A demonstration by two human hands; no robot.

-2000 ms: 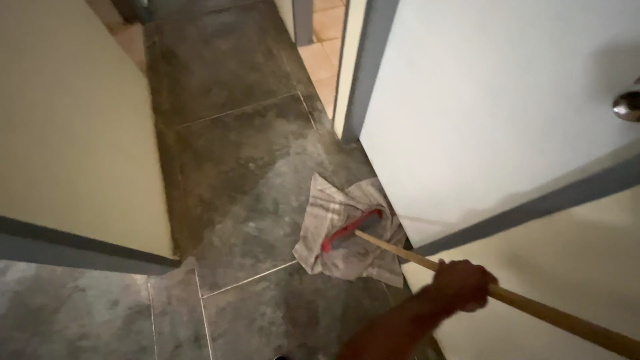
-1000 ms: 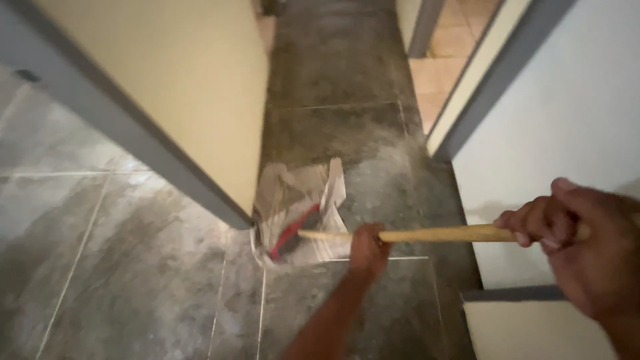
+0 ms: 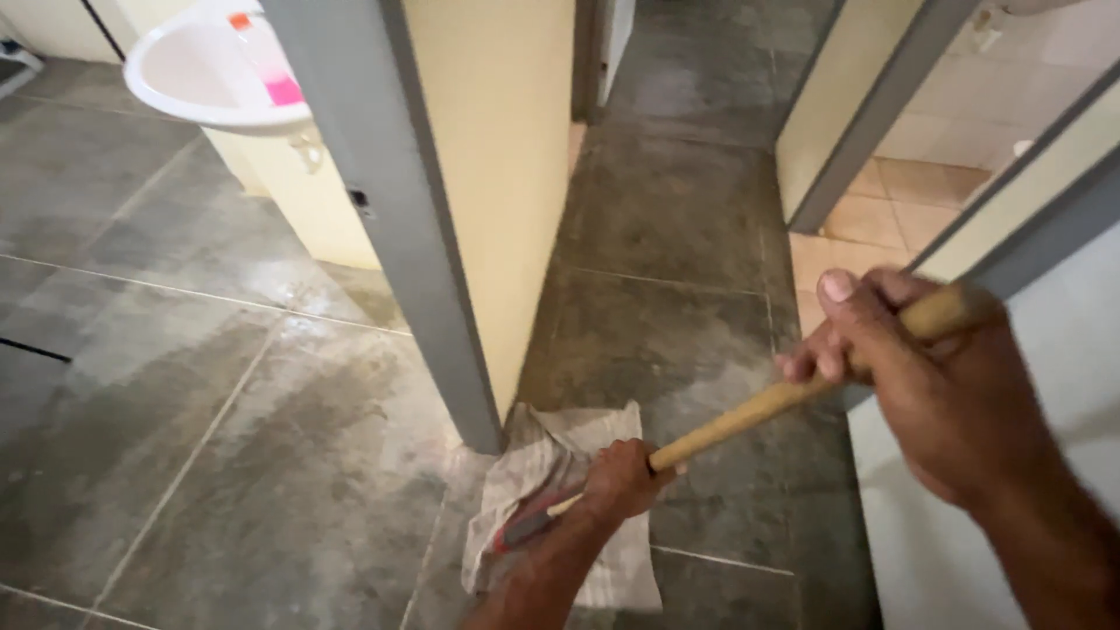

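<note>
A long wooden pole [image 3: 744, 420] slants from the right down to a red and grey mop or squeegee head [image 3: 525, 525] on the floor. Under and around that head lies a light striped floor cloth [image 3: 612, 569], its upper left edge close to the foot of the grey door frame. My left hand [image 3: 626, 477] is closed around the lower part of the pole, above the cloth. Near the pole's top end, my right hand [image 3: 910, 359] grips it, thumb uppermost. My left forearm hides part of the head and the cloth.
The grey door frame [image 3: 411, 227] edges a cream wall at centre. Behind it at left stands a white pedestal sink [image 3: 219, 118] holding a bottle [image 3: 271, 70] with pink liquid. A doorway at right shows a pink tiled floor [image 3: 862, 219]. A pale wall or door [image 3: 989, 542] borders the right side.
The cloth and head have moved from beside the right-hand door to the foot of the left frame. Both hands are on the pole; two seconds ago only one was visible. The view has swung left.
</note>
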